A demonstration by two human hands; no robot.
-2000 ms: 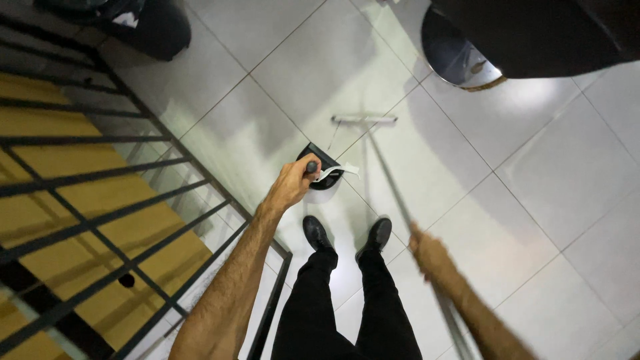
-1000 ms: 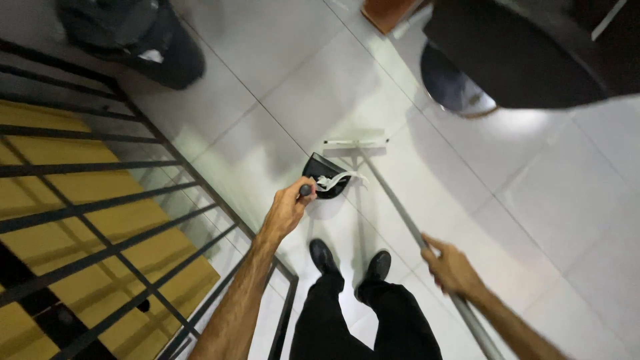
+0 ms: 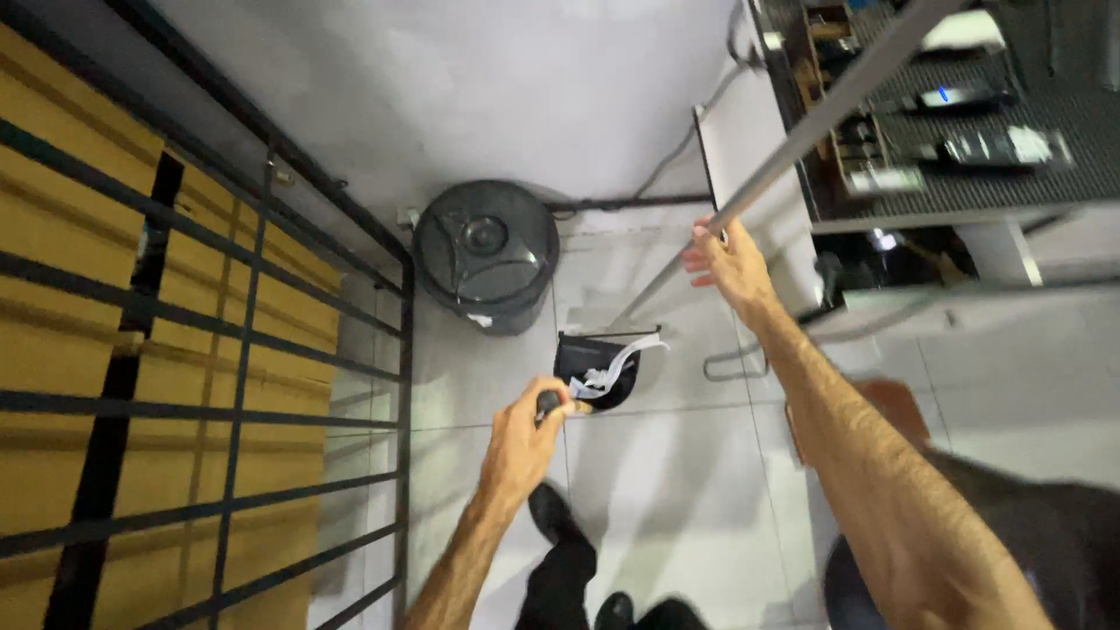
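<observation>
My left hand (image 3: 529,429) is closed around the dark-tipped handle of a black dustpan (image 3: 591,354) low over the tiled floor. White paper-like strips (image 3: 612,372) lie in the pan, one curling past its right side. Up and to the right, my right hand (image 3: 731,262) holds a long grey metal pole (image 3: 814,122), its thumb against the pole and some fingers extended. The pole slants down to the floor just behind the dustpan, where a squeegee-like crosspiece (image 3: 612,332) lies along the pan's far edge.
A lidded black bin (image 3: 486,245) stands by the wall beyond the dustpan. Black metal railing (image 3: 404,350) runs along the left. At right are a table with a ribbed dark mat (image 3: 945,188) and tools, a floor-level metal loop (image 3: 735,367) and a dark chair-like seat (image 3: 1032,534).
The view has shifted strongly towards the wall and bin. My right hand has moved up and forward with the pole, beyond my left hand. The dustpan stays in my left hand.
</observation>
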